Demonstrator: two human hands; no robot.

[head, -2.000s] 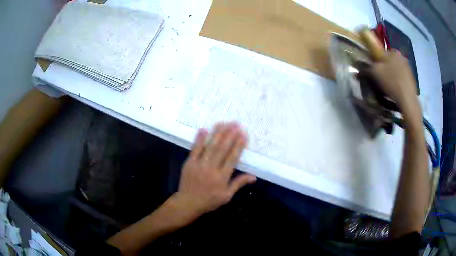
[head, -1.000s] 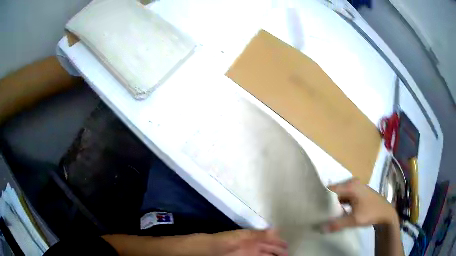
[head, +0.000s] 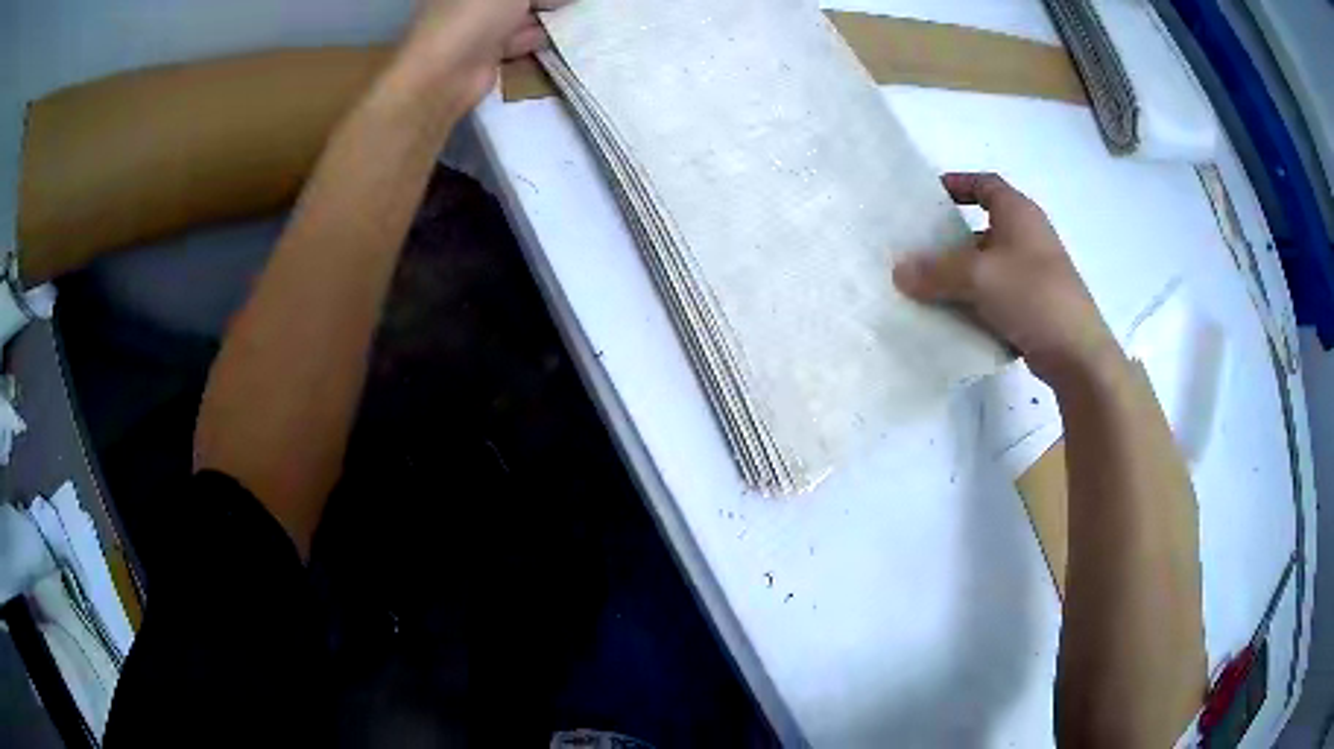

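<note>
The top off-white fabric panel (head: 790, 190) lies on a layered stack of panels (head: 688, 300) at the table's left edge. My left hand (head: 476, 44) is at the stack's upper left corner, with its fingers at the panel's edge and partly hidden. My right hand (head: 1010, 278) holds the panel's right edge near its lower corner, thumb on top and fingers beyond the edge. The tan card template (head: 1043, 505) lies on the table, mostly hidden by my right forearm.
A wide brown strip (head: 190, 161) runs from the left, under the stack, and shows again beyond it. A folded pile (head: 1100, 66) lies at the far side. Red scissor handles (head: 1229, 691) show at lower right. The white table (head: 863, 615) has a rounded edge.
The view has turned toward the stack. Both hands have moved from the near side of the table to the stack, and the lifted panel now lies on it. The iron is out of view.
</note>
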